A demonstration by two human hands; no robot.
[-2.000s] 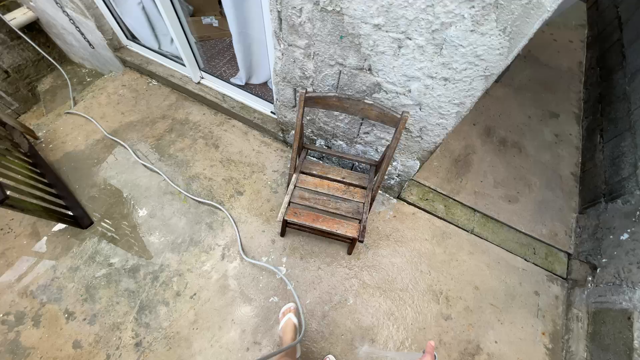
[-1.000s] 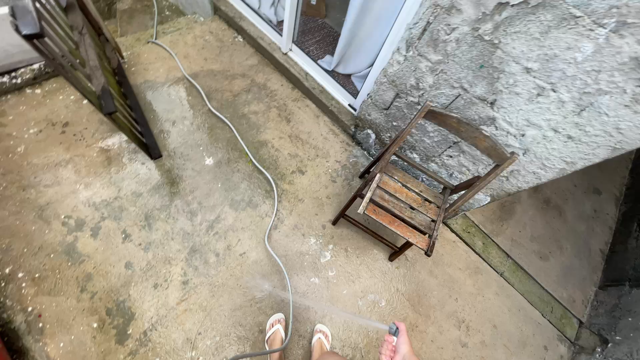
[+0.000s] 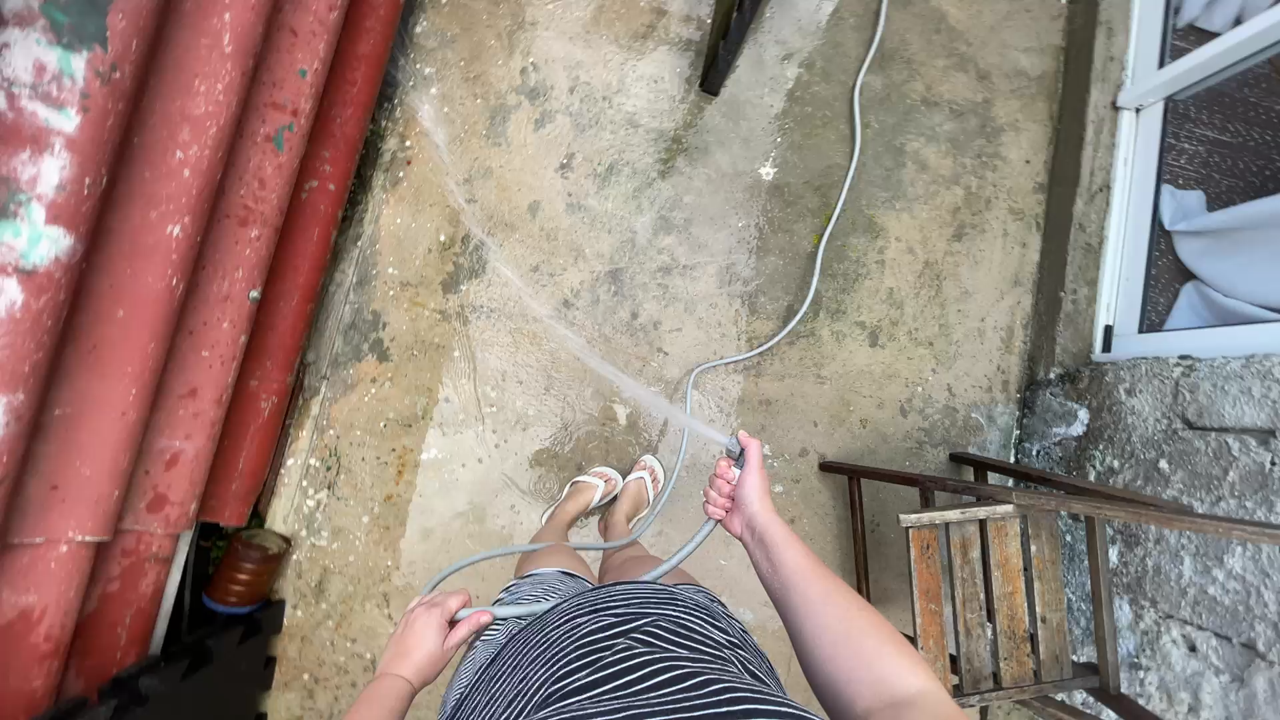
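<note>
My right hand grips the spray nozzle at the end of a grey garden hose. A jet of water leaves the nozzle toward the upper left and lands on the wet concrete floor. Low in the view, my left hand is closed around a loop of the same hose, in front of my striped clothing. From there the hose passes across my legs and runs up the floor. My feet in white flip-flops stand beside a shallow puddle.
A slatted wooden folding chair stands at the lower right, by a rough wall. A white-framed glass door is at the upper right. Red corrugated roofing fills the left side, with a brown container under its edge. Dark wooden legs show at the top.
The view has swung left, bringing in the red roofing. My left hand has come into view on the hose. The water jet now points to the upper left, away from the chair.
</note>
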